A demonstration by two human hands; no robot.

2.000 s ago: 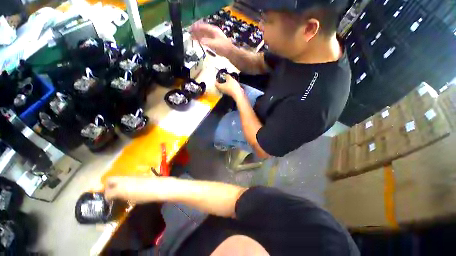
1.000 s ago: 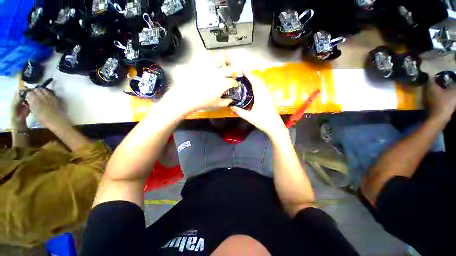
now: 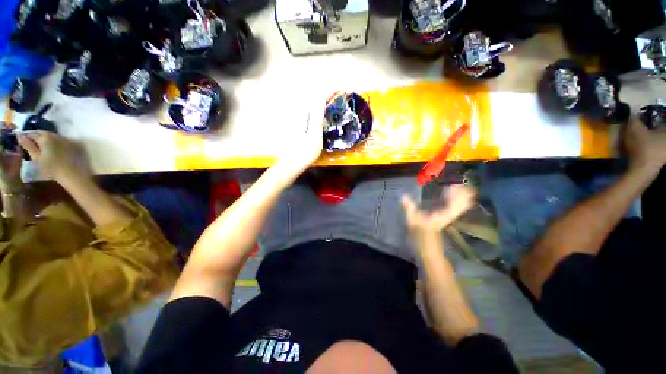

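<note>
A black round camera housing point(image 3: 356, 124) with silvery parts and thin wires inside stands open side up near the bench's front edge. My left hand point(image 3: 308, 139) is at its left side, pale and washed out, with its fingers apparently around the shell's left rim. My right hand point(image 3: 440, 212) is in front of the bench edge, slightly blurred, with its fingers spread and nothing in it. A red tool point(image 3: 444, 157) lies slanted over the orange tape at the bench edge, just above my right hand.
A pale metal fixture point(image 3: 323, 38) stands at the bench's centre rear. Part-finished camera units stand left point(image 3: 196, 104) and right point(image 3: 478, 57) of it. A person in brown works at the left. Another person in black sits at the right. The orange-taped bench edge point(image 3: 255, 157) runs across.
My right hand has left the housing and moved right and down, off the bench. My left hand stays at the housing. The view has shifted slightly.
</note>
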